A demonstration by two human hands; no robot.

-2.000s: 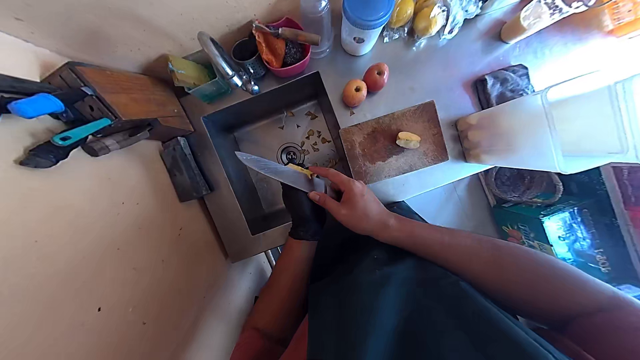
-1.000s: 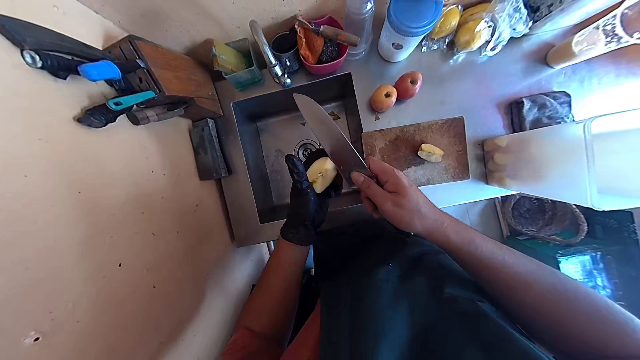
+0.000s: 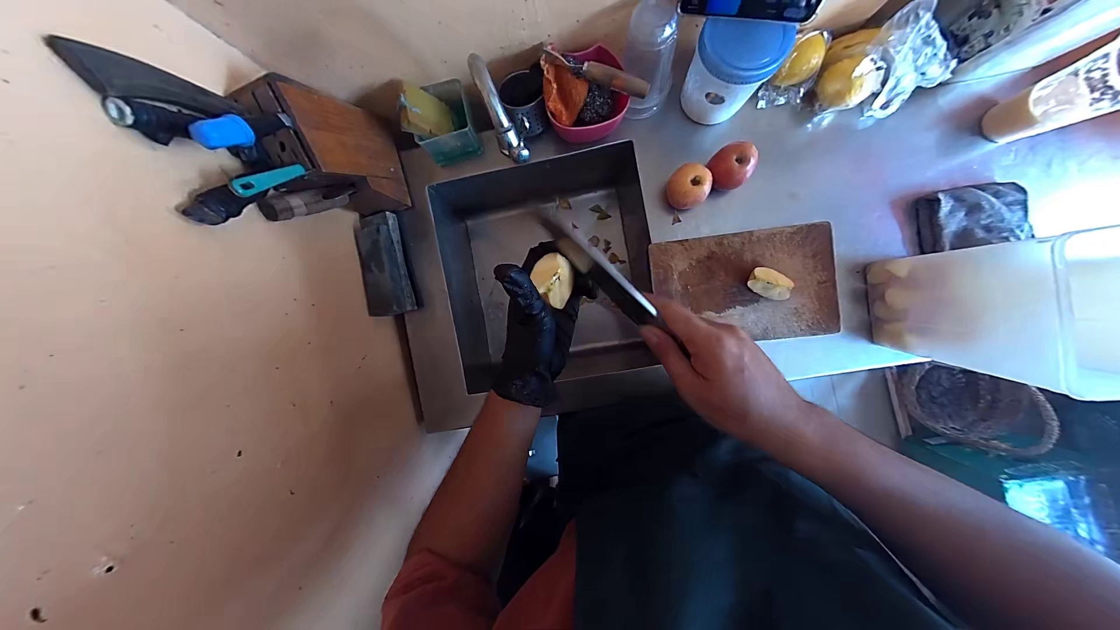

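Note:
My left hand (image 3: 535, 328), in a black glove, holds a cut piece of apple (image 3: 552, 280) over the metal sink (image 3: 442, 280), its pale cut face up. My bare right hand (image 3: 722, 367) grips the handle of a kitchen knife (image 3: 604, 269). The blurred blade points up and left, close beside the apple piece; whether they touch I cannot tell. Brown-green scraps (image 3: 600, 212) lie on the sink bottom. Another apple piece (image 3: 771, 283) rests on the worn cutting board (image 3: 744, 249) right of the sink. Two whole red apples (image 3: 689, 185) (image 3: 732, 165) sit behind the board.
A wooden knife block (image 3: 341, 131) with knives and a dark rectangular block (image 3: 386, 264) are at the left. Behind the sink are the faucet (image 3: 499, 105), a green container (image 3: 455, 131) and a pink bowl (image 3: 588, 131). A blue-lidded jar (image 3: 735, 70) and a translucent tub (image 3: 971, 302) stand rightward.
Two seconds ago the knife blade lay low over my left hand; one second ago it pointed up beside the opened-out apple piece. The blade is now tilted further left. The view has shifted.

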